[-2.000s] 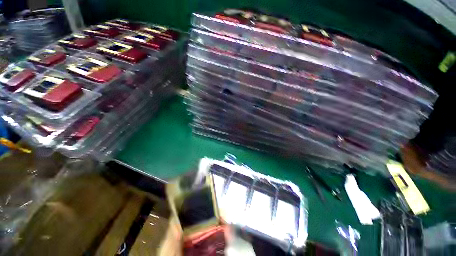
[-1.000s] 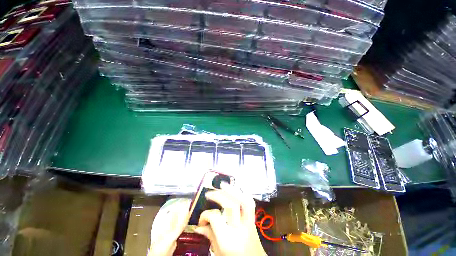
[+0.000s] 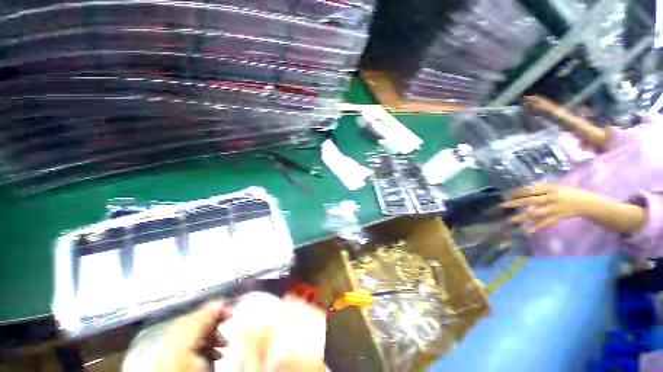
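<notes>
My left hand and my right hand are together at the bottom edge, blurred and partly cut off. A dark reddish bit of the flip phone shows between them, against my left hand; the rest is hidden. What the right fingers do is too blurred to tell. The lens tray, white and shiny with several black-framed lenses in a row, lies on the green bench just beyond my hands.
Tall phone tray stacks stand behind. Tweezers, a white strip, dark panels and film scraps lie on the bench. An orange-handled tool is over the scrap carton. A person in pink handles trays at right.
The view has swung right, so the lens tray sits further left and the neighbouring person is now in view. My hands stay together; the phone, clear a second ago, is now mostly hidden.
</notes>
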